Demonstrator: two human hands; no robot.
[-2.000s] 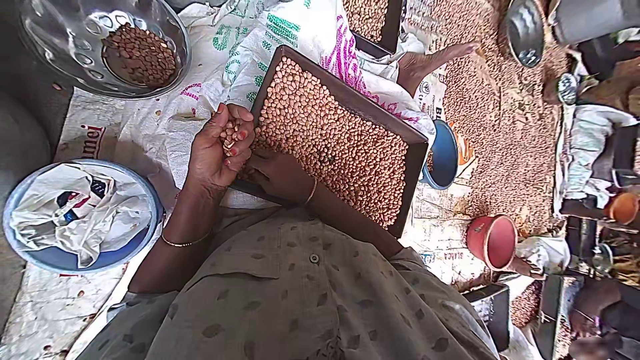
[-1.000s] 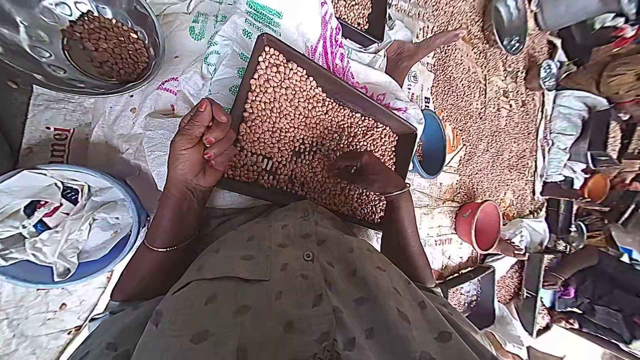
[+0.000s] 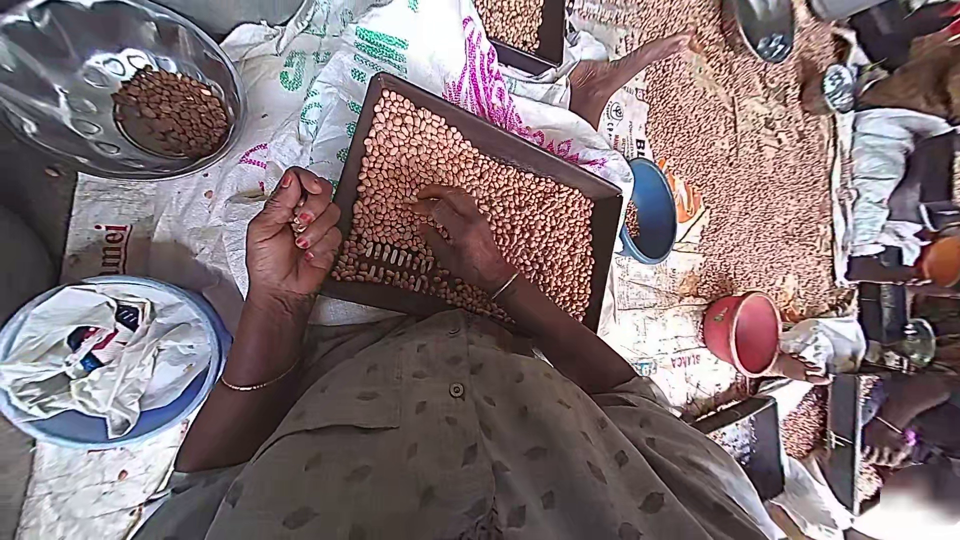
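A dark rectangular tray [image 3: 611,196] lies tilted on my lap and on white woven sacks, bearing a wide layer of pinkish-brown kernels [image 3: 420,150] that look like peanuts. My left hand [image 3: 292,232] is raised at the tray's left edge, its fingers curled around a few kernels; a pale bit shows between them. Over the middle of the tray, my right hand [image 3: 461,236] has its fingertips on the kernels, thumb and forefinger apart. Near its fingers the tray's ridged or slotted bottom shows through in pale strips. Whatever lies beneath that palm is hidden.
A steel basin [image 3: 232,112] with darker kernels stands upper left, above a blue basin [image 3: 217,337] holding a white plastic bag. To the right are a blue bucket [image 3: 652,210], a red bucket [image 3: 754,334], spread kernels [image 3: 765,165], a bare foot [image 3: 637,67] and other people with trays.
My right hand has moved from beside my left hand to the right side of the tray, then back to its middle. My left hand stays curled near the tray's left edge.
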